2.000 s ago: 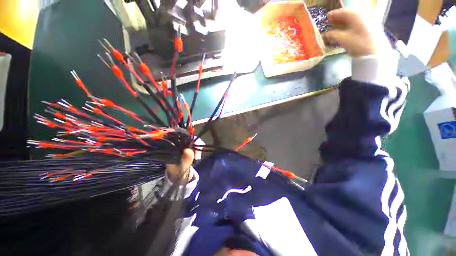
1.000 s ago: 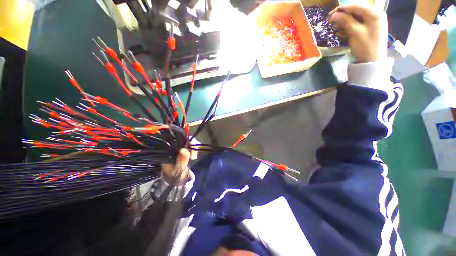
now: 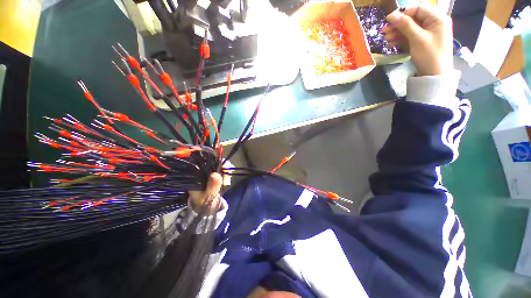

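My left hand [image 3: 208, 193] is closed around a bundle of black cables [image 3: 87, 201] in front of my body. The cables trail to the left. Their ends fan up and left, with red core wires, red sleeves [image 3: 183, 152] and silvery tips. One cable end with a red sleeve points right, over my jacket. My right hand [image 3: 422, 35] is at the upper right, over the edge of the carton of dark sleeves [image 3: 375, 26]. Its thumb and finger pinch a tiny dark piece, which looks like a dark sleeve [image 3: 402, 9]. The carton of red sleeves [image 3: 331, 49] stands left of it.
A dark metal machine [image 3: 218, 73] on a pale base is behind the cable ends. The green bench [image 3: 326, 105] has a pale front edge. White cartons with a blue logo [image 3: 515, 154] are at the right. A yellow surface is at the upper left.
My right hand has moved slightly and turned over the dark carton. The tiny dark piece now shows at its fingertips. My left hand keeps its hold on the cables.
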